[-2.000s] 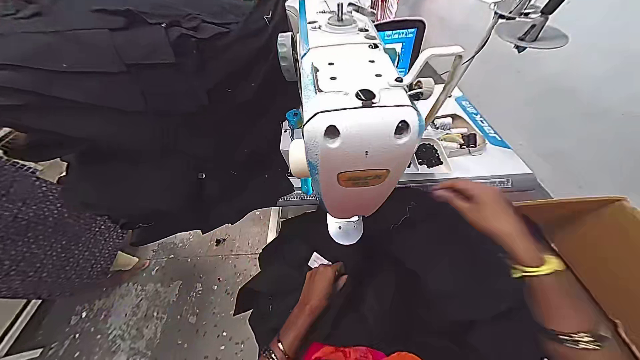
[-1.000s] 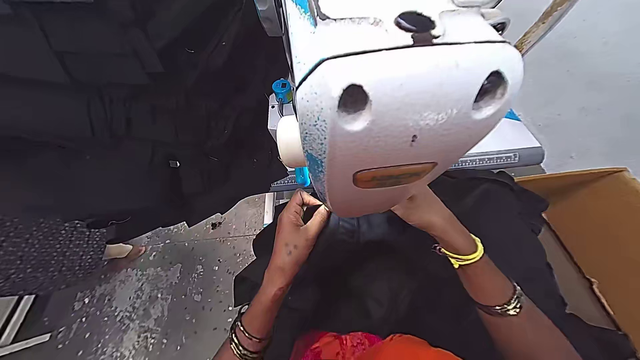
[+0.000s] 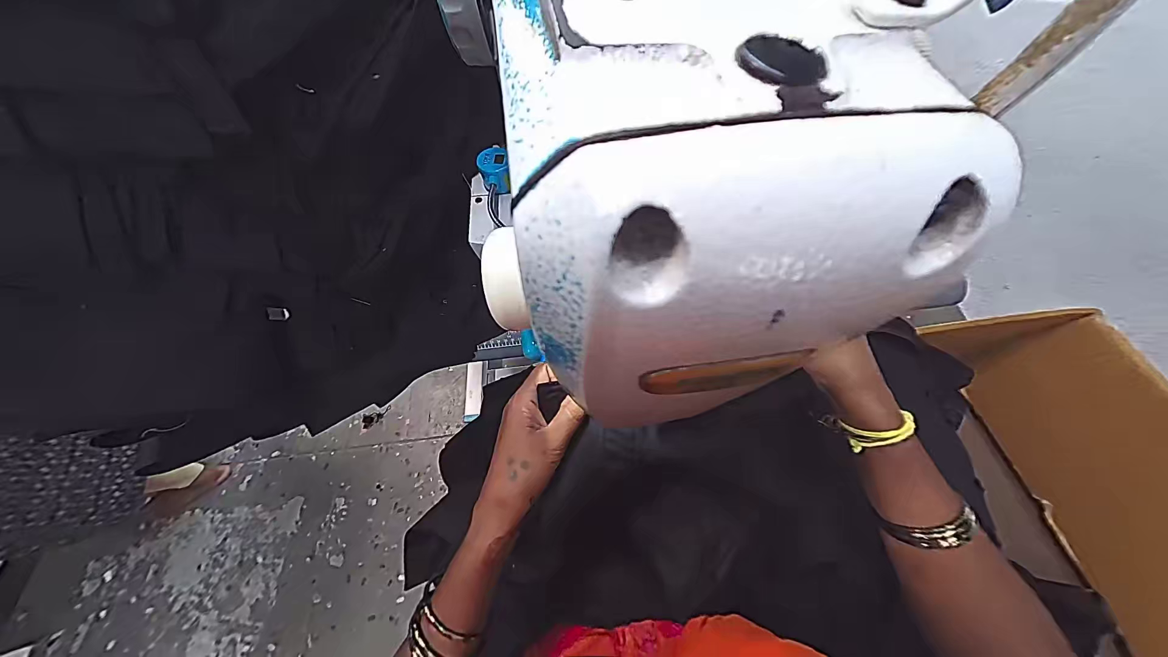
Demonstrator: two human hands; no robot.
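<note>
The white head of an industrial sewing machine [image 3: 776, 228] fills the upper middle of the view and hides its needle area. Black fabric [image 3: 712, 529] spreads below it and over my lap. My left hand [image 3: 534, 429] is at the lower left edge of the head, with thumb and fingertips pinching a bit of the black fabric. My right hand [image 3: 835, 360] reaches in behind the head's lower right; its fingers are hidden, so its hold cannot be told.
A large pile of black cloth [image 3: 228, 228] hangs at the left. Beneath it show a person's foot [image 3: 187, 479] and patterned garment [image 3: 64, 484], on a speckled floor [image 3: 274, 557]. An open cardboard box [image 3: 1077, 438] stands at the right.
Two seconds ago my left hand lay lower on the fabric by a white tag and my right was raised at the machine's right; both have moved in to the machine head. The view has moved much closer.
</note>
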